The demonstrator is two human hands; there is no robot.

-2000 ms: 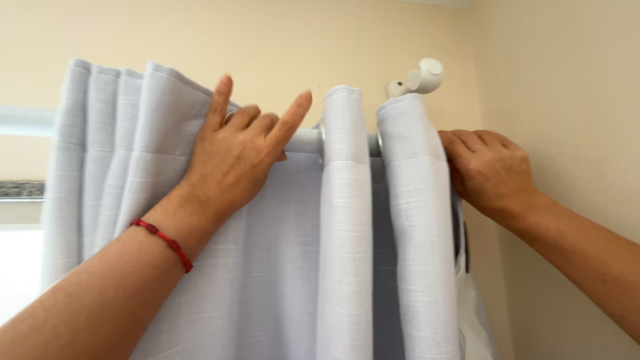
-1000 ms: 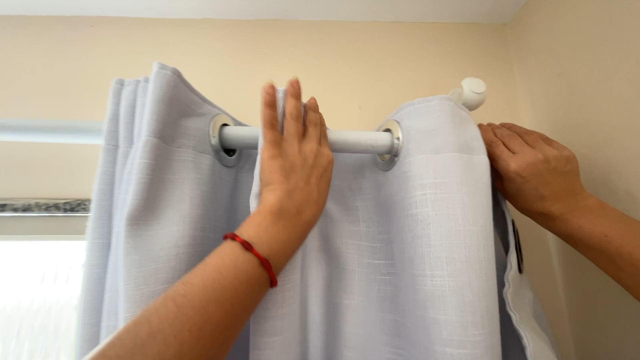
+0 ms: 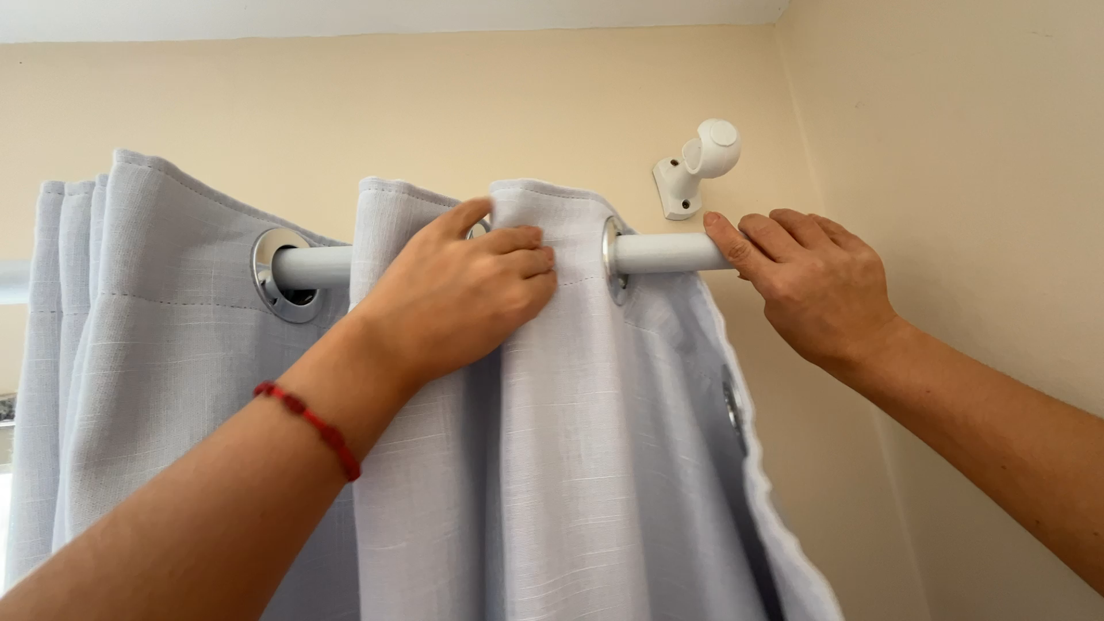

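Observation:
A pale grey-blue curtain [image 3: 569,414] hangs in folds by metal grommets from a white curtain rod [image 3: 668,253]. My left hand [image 3: 466,293], a red bracelet on its wrist, lies over two folds near the top hem, fingers bent against the fabric; its palm side is hidden. My right hand [image 3: 806,276] grips the rod's right end, just right of the last threaded grommet [image 3: 614,259]. Another grommet [image 3: 286,274] shows on the rod left of my left hand. One more grommet [image 3: 733,405], off the rod, sits by the curtain's loose right edge.
A white rod bracket [image 3: 681,185] with a rounded, open cup is screwed to the beige wall above the rod's end; the rod is outside it. The room corner lies right of it, the ceiling [image 3: 388,17] above. Part of a window shows at the far left edge.
My right hand, earlier at the curtain's right edge, now holds the bare rod end. The curtain's right part has moved left, uncovering that end. My left hand's raised fingers have bent onto the folds.

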